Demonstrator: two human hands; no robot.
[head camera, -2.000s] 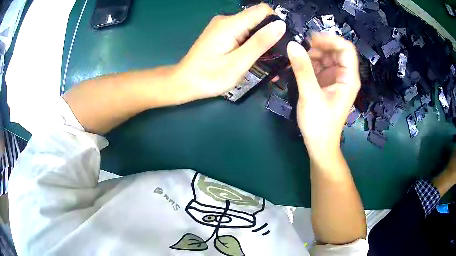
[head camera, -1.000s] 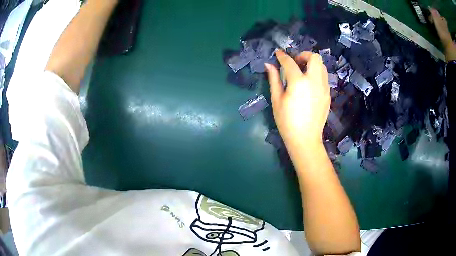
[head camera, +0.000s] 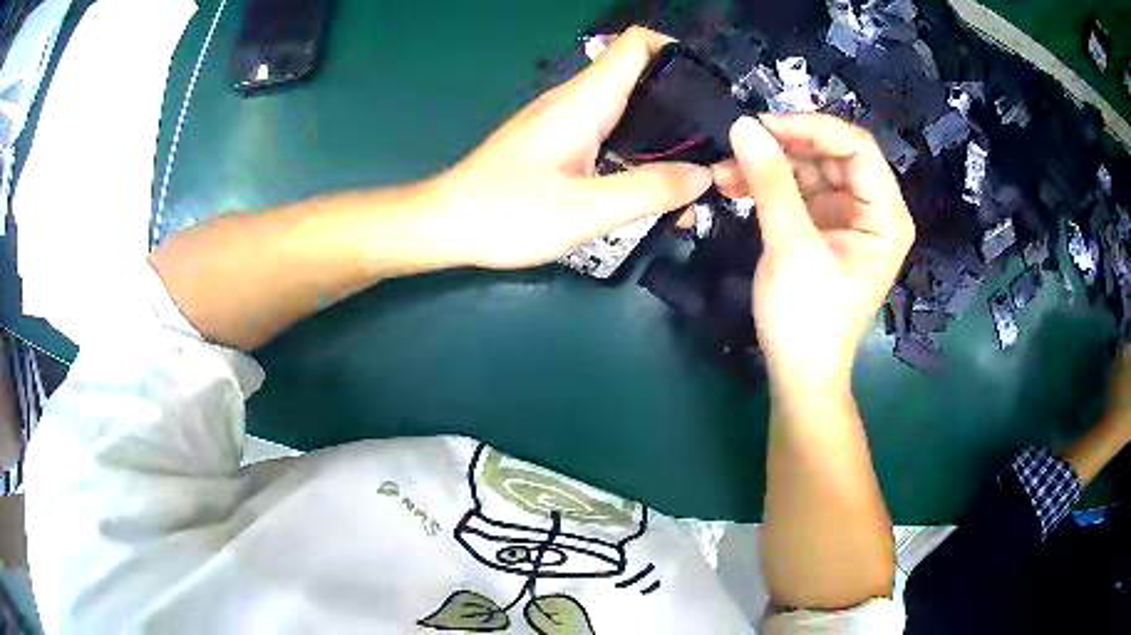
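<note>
My left hand (head camera: 558, 186) holds an open black handset (head camera: 676, 112) tilted above the bench, its thumb lying across the body. A thin red wire shows beside the thumb, and a pale silver patterned section shows at the handset's lower end. My right hand (head camera: 825, 217) is at the handset's right edge, thumb and forefinger close together; whether a small piece is between them cannot be told. A large pile of small dark pieces with silver flecks (head camera: 949, 137) lies behind and right of the hands.
A black handset with a glossy face (head camera: 279, 47) lies at the upper left of the green bench (head camera: 496, 360). A pale strip (head camera: 1036, 47) borders the bench at upper right. Another person's checked sleeve (head camera: 1044, 486) and forearm are at the lower right edge.
A second ago my right hand was over the pile and my left hand was out of view. Now my left hand is back with the open handset, and my right hand has come to its edge.
</note>
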